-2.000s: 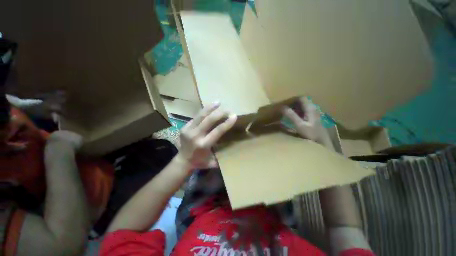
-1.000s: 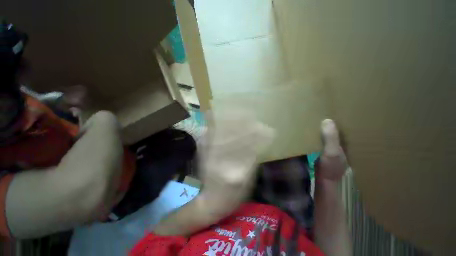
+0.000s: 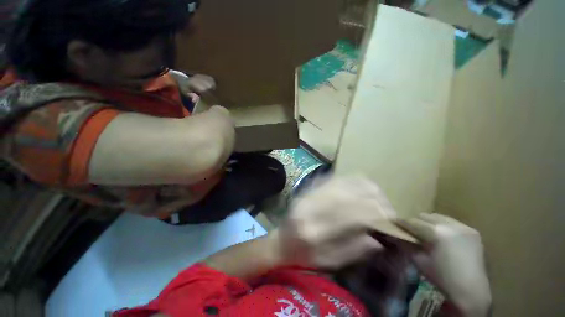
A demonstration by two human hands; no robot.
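A partly folded mailer box lies in front of me, its plain inner base running up and away. Its large lid panel fills the right side of the view. My right hand is closed around the near edge of the box, on a narrow folded flap. My left hand is motion-blurred over the left end of that flap, and whether its fingers grip is unclear. The hands hide the near corners.
At the left, a co-worker in an orange-trimmed top holds another open box. A white sheet lies between us. Cardboard pieces lie on the green floor. More cardboard is at the back right.
The view has swung left. The near panel, which stood out toward me, is now folded and both hands are together at the near edge. The lid panel stands at the right.
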